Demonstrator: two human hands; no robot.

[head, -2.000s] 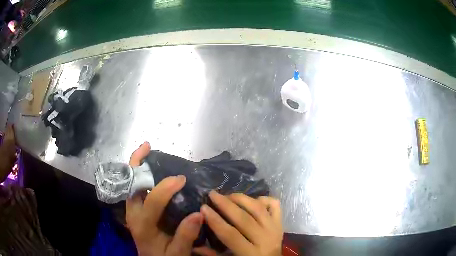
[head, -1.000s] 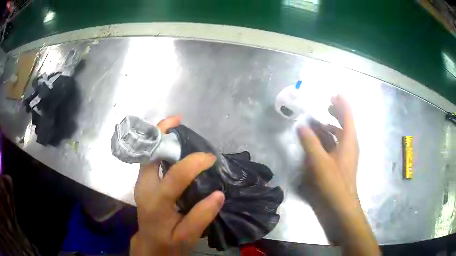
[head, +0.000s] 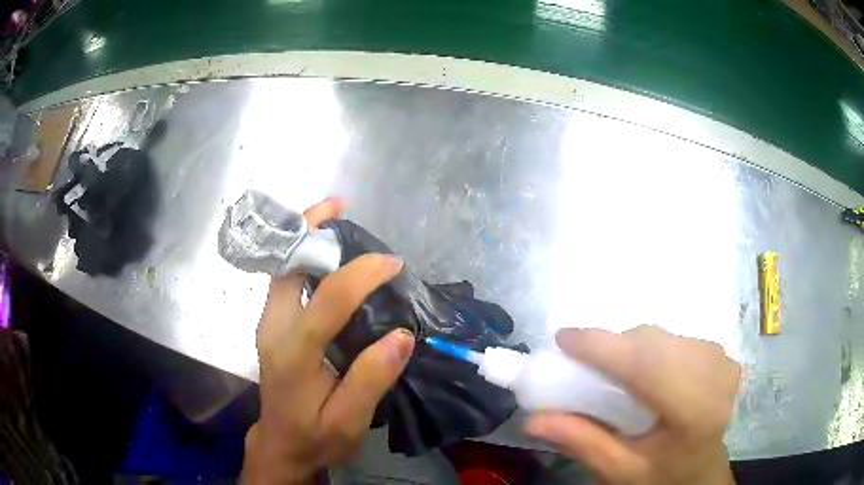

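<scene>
My left hand [head: 327, 365] holds a part-assembled figurine [head: 393, 313] over the front edge of the metal bench. Its pale grey, faceted, cup-like end piece [head: 261, 232] points up and left, and its black fluted cape part [head: 450, 393] flares to the lower right. My right hand [head: 654, 398] grips a white glue bottle [head: 578, 388] tilted on its side. The bottle's thin blue tip is at the black part, close beside my left thumb. I cannot tell whether glue is coming out.
Another black and white figurine part [head: 109, 208] lies at the left, near a tan pad [head: 52, 147]. A yellow stick or narrow box [head: 769, 294] lies on the right of the metal bench [head: 445, 180]. A yellow and black tool [head: 853, 217] is at the far right. The green belt [head: 426, 28] runs behind.
My right hand left the figurine, took the glue bottle from the bench and brought it down to the black part. My left hand still holds the figurine, now with more of the cape showing.
</scene>
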